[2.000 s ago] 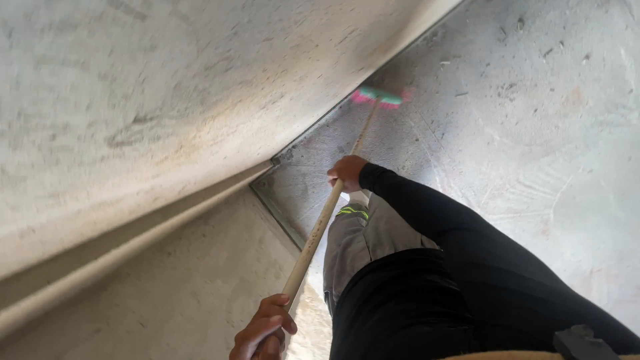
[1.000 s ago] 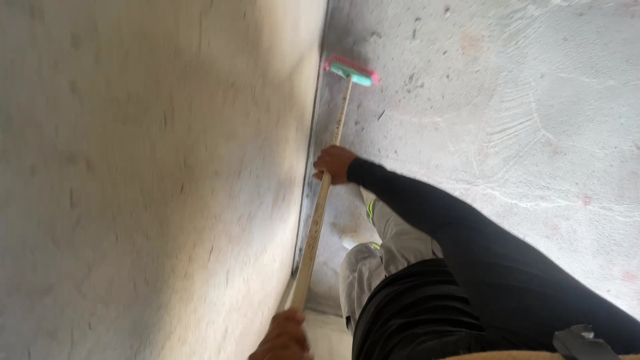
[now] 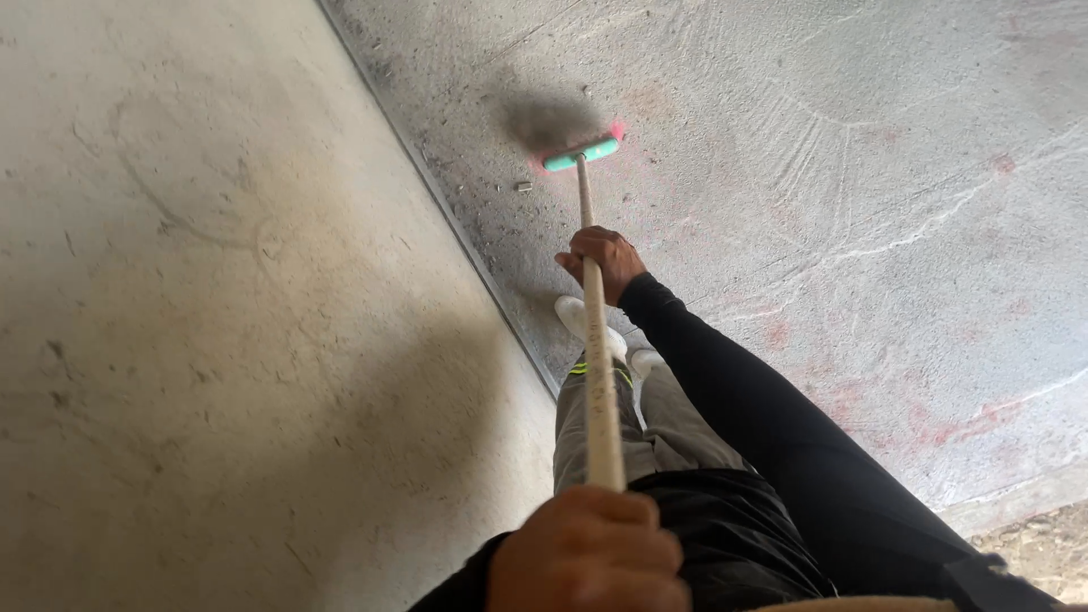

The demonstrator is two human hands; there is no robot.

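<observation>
Both of my hands grip the long pale handle of a push broom (image 3: 602, 382). My left hand (image 3: 591, 548) is closed around its upper end at the bottom of the view, close to the camera. Farther down the handle, my right hand (image 3: 605, 259) wraps around it, its black sleeve reaching to the lower right. The broom's turquoise head (image 3: 581, 155) with pink bristles rests on the grey concrete floor (image 3: 892, 195). A blurred dark patch of dust (image 3: 548, 119) lies just beyond the bristles.
A pale, scuffed wall (image 3: 212, 255) fills the left side and meets the floor along a dark edge. Small debris and a little chip (image 3: 524, 186) lie between wall and broom head. My feet in white footwear (image 3: 574, 316) stand near the wall. Rubble (image 3: 1041, 544) shows at the lower right.
The broom head, close to the wall's foot a second ago, is now farther out on the floor. Both hands have stayed on the handle. The view has turned considerably.
</observation>
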